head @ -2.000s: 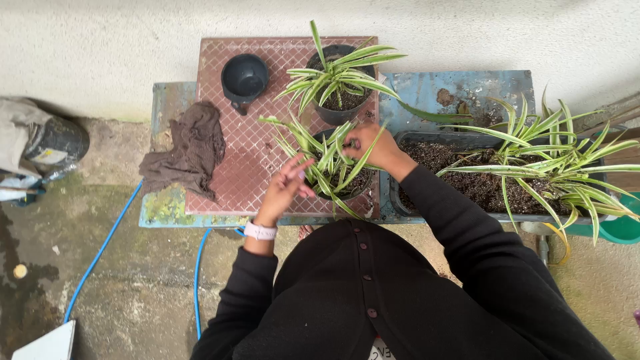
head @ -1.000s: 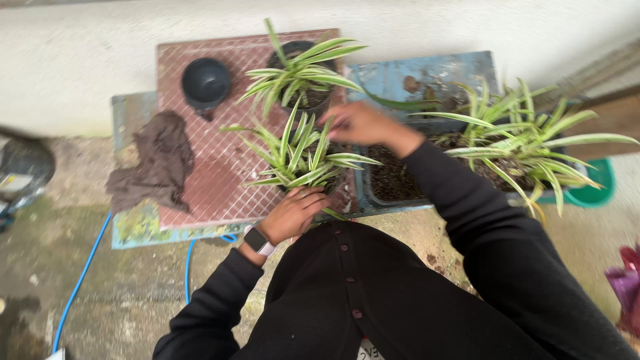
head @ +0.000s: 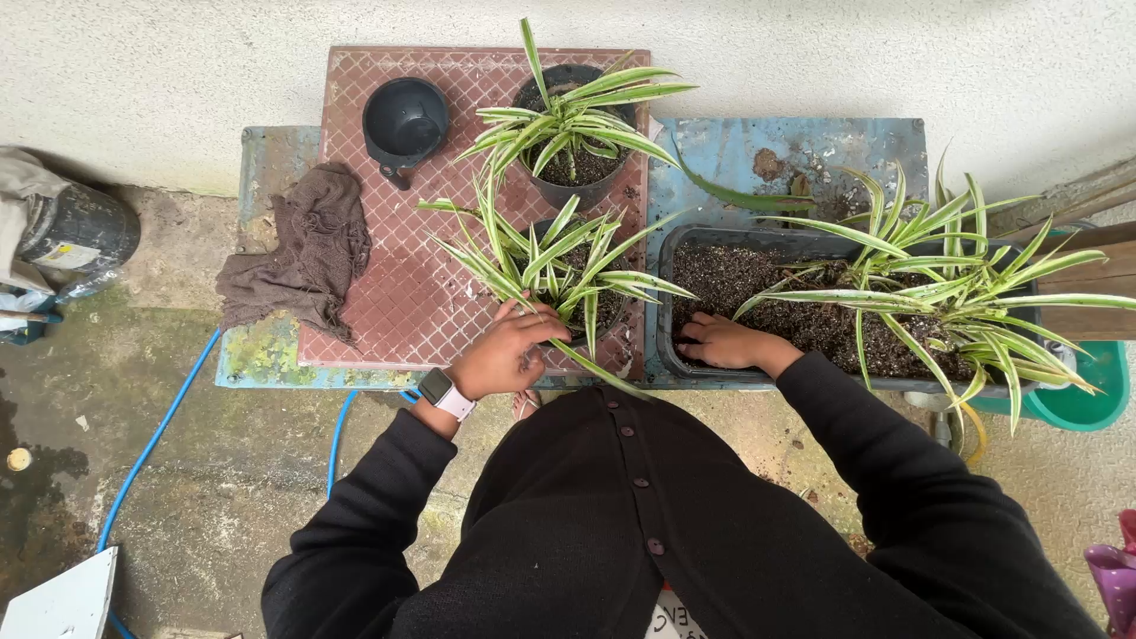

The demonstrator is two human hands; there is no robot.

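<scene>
My left hand is at the near left rim of the closer potted spider plant, its fingers among the lower leaves; whether they pinch a leaf is unclear. My right hand has its fingertips in the dark potting soil at the left end of a long black planter. More spider plants stand in the planter's right part. Behind the closer pot is a second spider plant in a black pot. Both pots stand on a reddish tile board.
A black plastic cup with a handle and a crumpled brown cloth lie left on the board and blue table. A long green leaf lies behind the planter. A green basin and blue hose are lower down.
My right hand has moved from above the closer pot's leaves to the soil in the planter. My left hand stays by that pot's near side. The view has shifted.
</scene>
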